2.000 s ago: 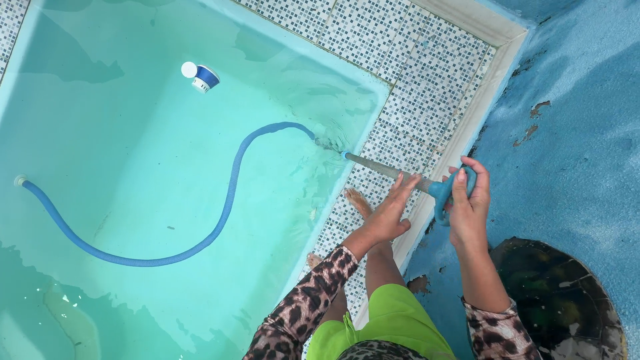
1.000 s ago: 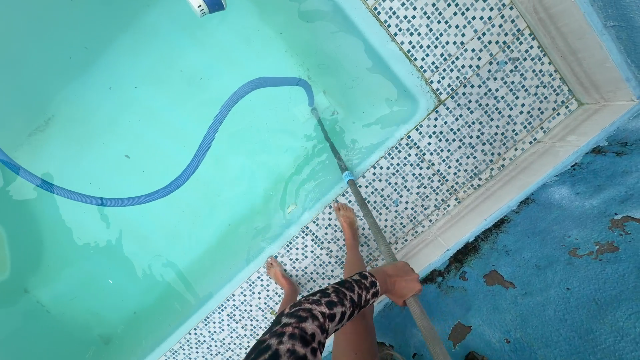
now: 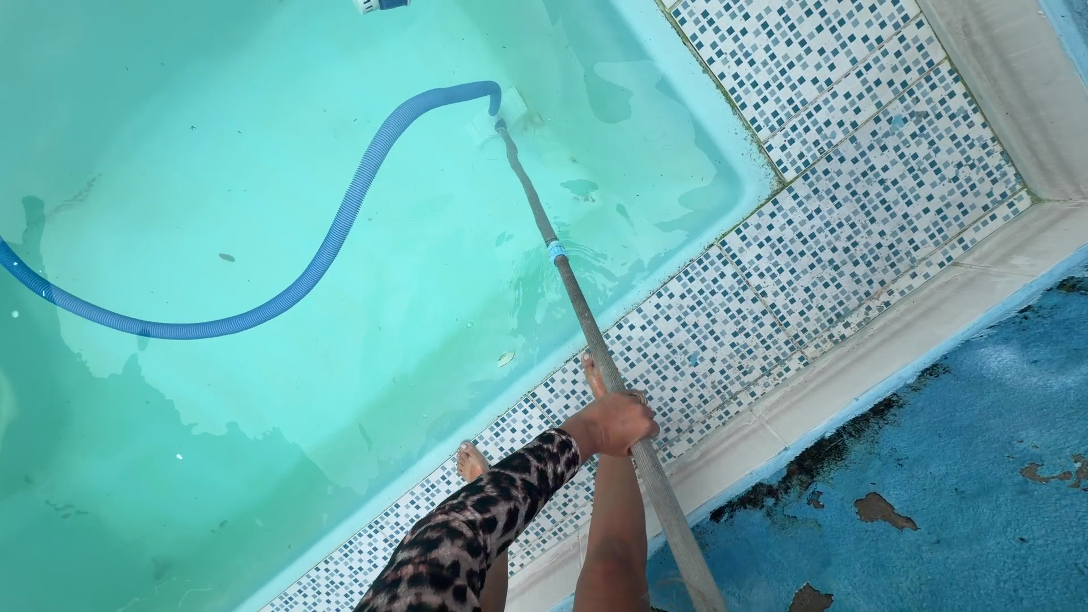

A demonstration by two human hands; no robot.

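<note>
My left hand, below a leopard-print sleeve, is closed around a long grey telescopic pole over the tiled pool edge. The pole has a light blue collar and slants down into the water. Its far end meets a pale pool vacuum head, blurred by the water, near the pool floor. A blue ribbed hose rises from the head and curves away to the left. The pole's near end runs out of view at the bottom. My right hand is out of view.
My bare feet stand on the mosaic-tiled ledge beside the pool's rim. A pale raised curb borders the ledge, with peeling blue ground beyond. A blue and white floating dispenser is cut off at the top.
Two seconds ago my left hand was extended along the pole and my right hand held its blue-ended part. Now my left fist grips the pole and my right hand is out of view. The view has shifted.
</note>
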